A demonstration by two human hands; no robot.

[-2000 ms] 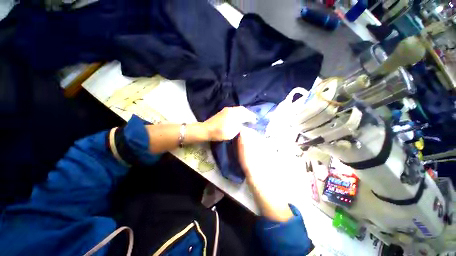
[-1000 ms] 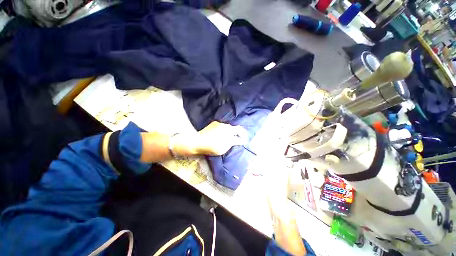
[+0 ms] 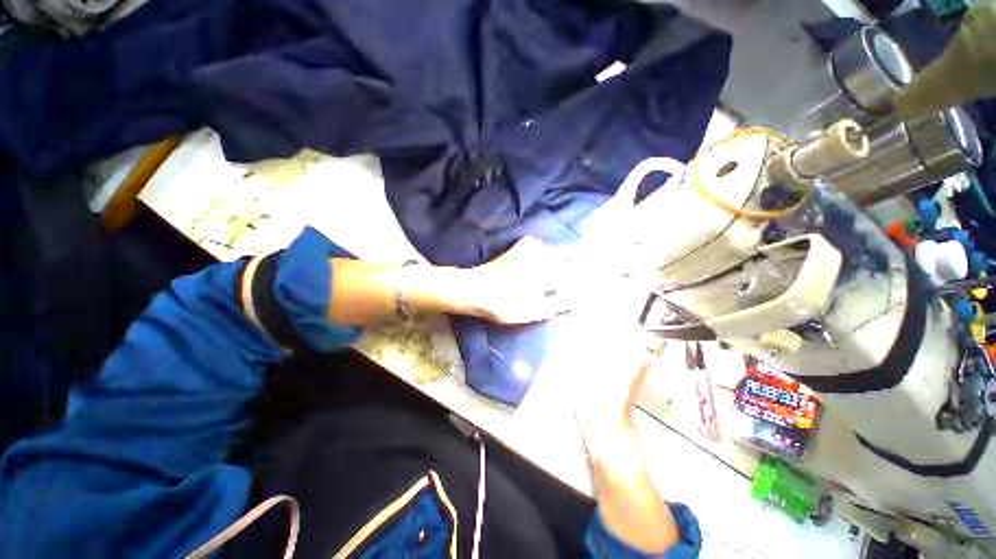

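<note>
A dark navy garment [image 3: 437, 131] covers the back and left of the white table, and its near flap reaches the machine's needle area. The white sewing machine [image 3: 863, 317] stands at the right; glare hides its needle and foot. My left hand [image 3: 524, 284] rests on the garment just left of the needle; glare washes out the fingers, and whether they grip cannot be told. My right hand [image 3: 612, 382] is in front of the needle area, near the table's front, its fingers lost in glare. A small white label [image 3: 611, 72] lies on the garment.
A lit smartphone [image 3: 777, 408] lies by the machine base, with a green object [image 3: 785, 488] below it and pink snips [image 3: 702, 391] beside it. The worn table [image 3: 273, 202] ends in a diagonal front edge above my lap. Metal cylinders [image 3: 917, 147] stand behind the machine head.
The view has shifted, so machine and phone sit further right. My left hand has moved closer to the needle area. The right hand has moved away from the left compared with two seconds ago.
</note>
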